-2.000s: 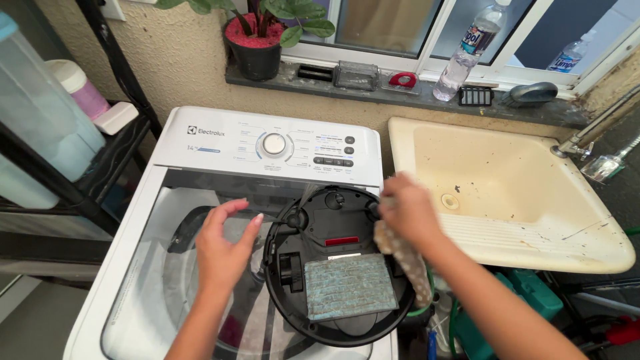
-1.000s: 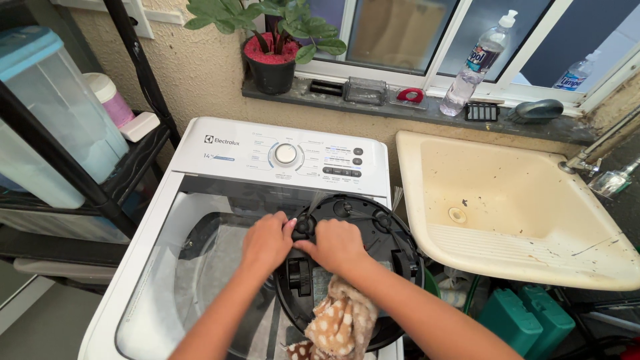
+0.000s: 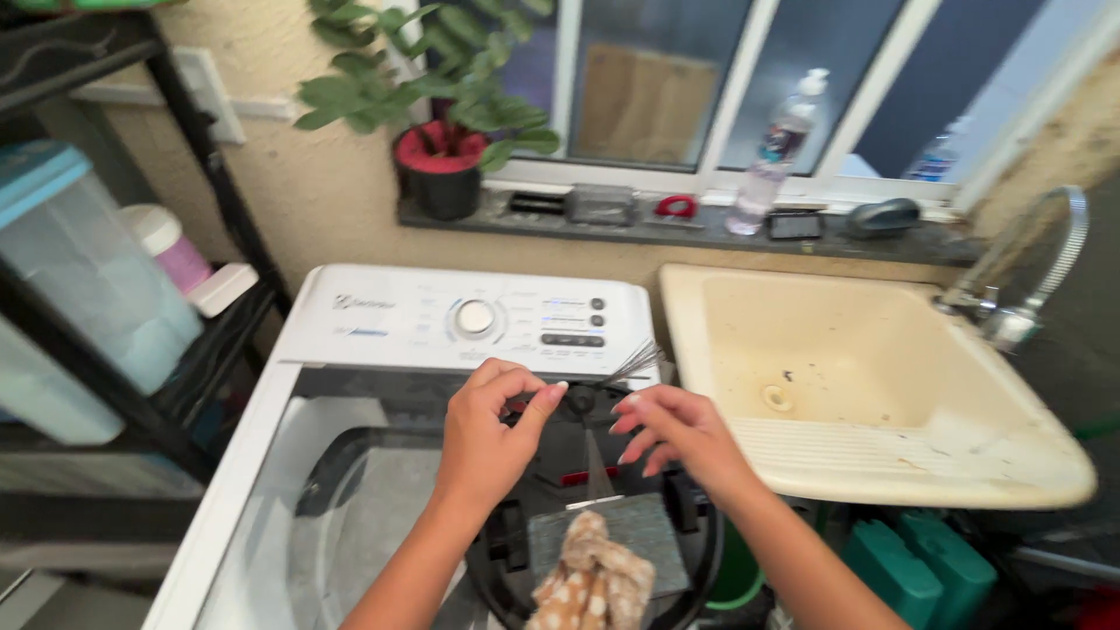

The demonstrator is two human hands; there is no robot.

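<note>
A round black robot vacuum cleaner (image 3: 516, 577) rests underside up on the washing machine's glass lid. Over its far edge, my left hand (image 3: 499, 420) has thumb and index finger together beside a side brush (image 3: 582, 398) with dark bristles; whether the fingertips grip it is unclear. My right hand (image 3: 678, 429) is just right of the brush, fingers apart and holding nothing. A brown cloth with white dots (image 3: 591, 577) lies across the vacuum's grey pad (image 3: 652, 534).
Under the vacuum is a white washing machine (image 3: 385, 324). A cream laundry sink (image 3: 840, 350) with a metal faucet (image 3: 1019, 319) stands at right. Behind, the stone windowsill (image 3: 542, 219) bears a potted plant (image 3: 442, 188) and a plastic bottle (image 3: 774, 157). A black shelf (image 3: 166, 411) stands at left.
My hands, together at the brush a second ago, are now apart, with the right hand off it. The cloth, by my right hand two seconds ago, now lies on the pad.
</note>
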